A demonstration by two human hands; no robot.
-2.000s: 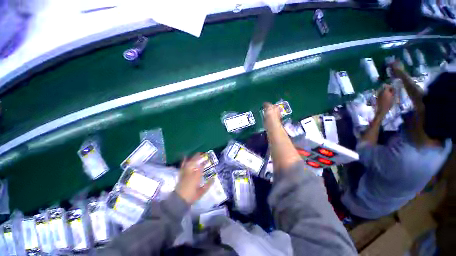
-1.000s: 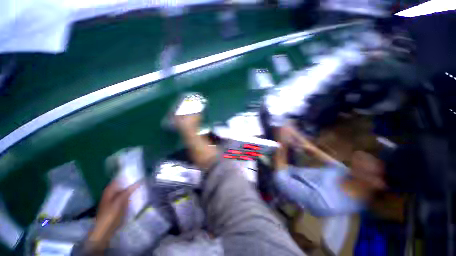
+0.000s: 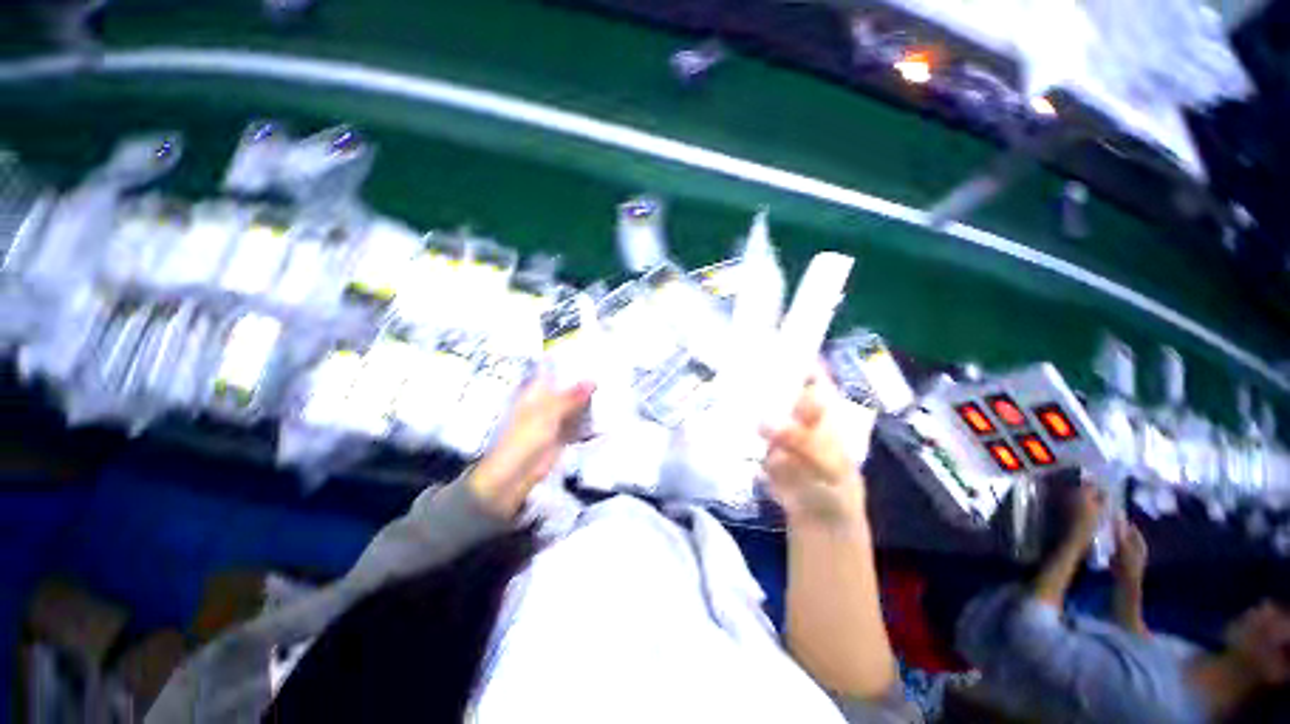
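My right hand [image 3: 818,456] is at centre right, gripping the lower end of a long white power bank unit [image 3: 816,308] that points up and away. A pointed, cloudy bubble bag [image 3: 760,280] stands beside the unit, to its left. My left hand [image 3: 535,436] is at centre left, at the edge of a pile of white units and clear bags [image 3: 676,371]. Blur and glare hide whether its fingers hold anything. Some units in the pile show yellow and dark bands at one end.
Bagged units [image 3: 255,354] lie in rows at left. The green conveyor belt [image 3: 495,163] with its white rail runs behind, carrying a bagged unit [image 3: 641,235]. A tester [image 3: 1021,424] with red displays stands right. Beyond it are another person's hands [image 3: 1103,540].
The view has swung so the bagged rows and my lap show. My right hand has come back from over the belt to the pile. My left hand no longer shows the unit it held.
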